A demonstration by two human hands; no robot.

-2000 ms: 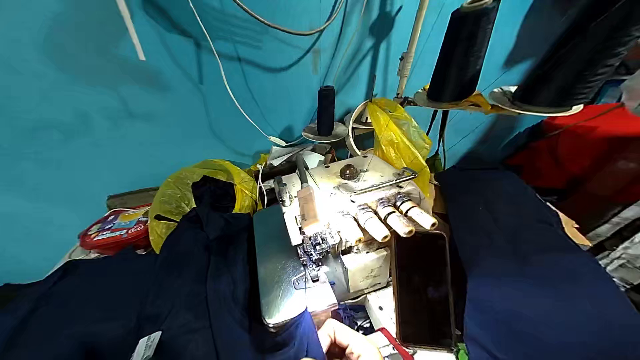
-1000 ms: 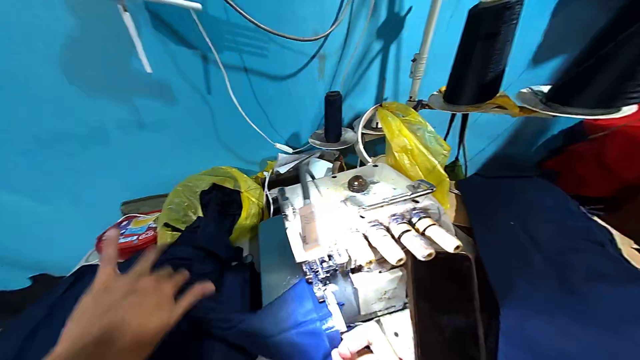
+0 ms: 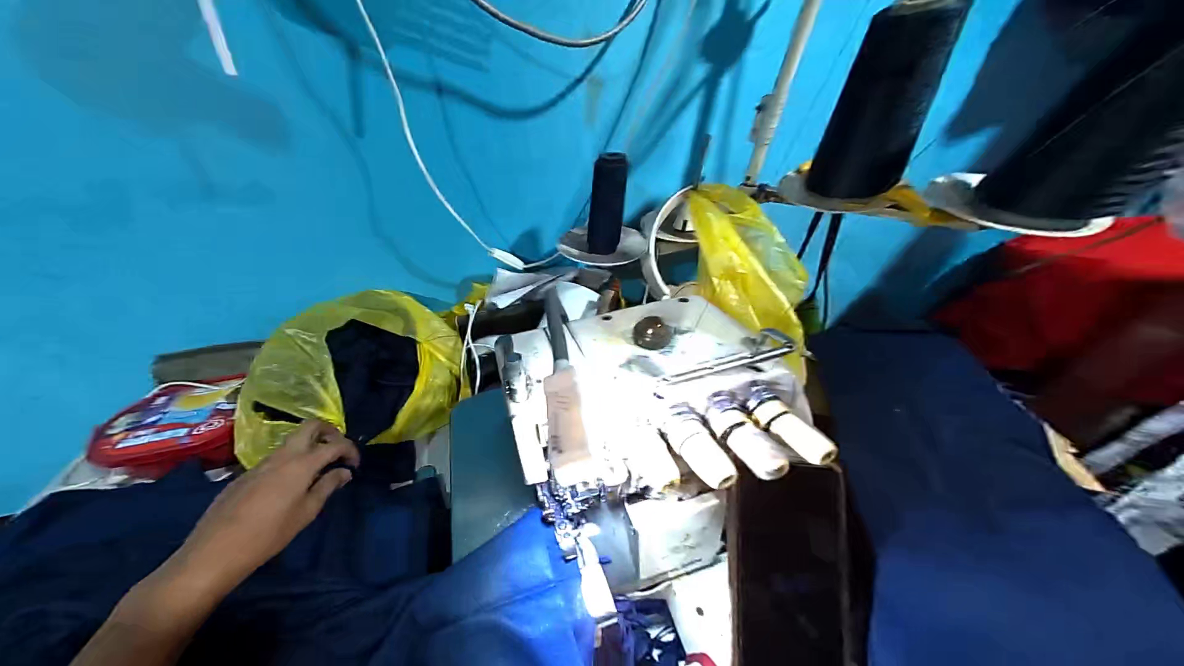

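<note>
My left hand [image 3: 291,472] has its fingers curled on dark navy cloth in front of a yellow plastic bag [image 3: 296,356]; a bit of dark cloth shows at the fingertips. My right hand is out of view. At the centre a white overlock sewing machine [image 3: 592,338] stands brightly lit. Blue fabric [image 3: 518,592] lies at its presser foot and runs left into the navy cloth [image 3: 120,546]. Dark cloth [image 3: 375,370] shows in the bag's opening.
Cones of black thread [image 3: 888,102] stand on the rack at upper right, a small dark spool [image 3: 608,203] behind the machine. A dark rectangular object [image 3: 786,573] lies right of the machine, beside more navy fabric [image 3: 962,518]. A red pouch [image 3: 171,425] lies at far left.
The left hand, spread open in the air a second ago, has come down onto the cloth by the yellow bag. The right hand, at the bottom edge earlier, has left the view.
</note>
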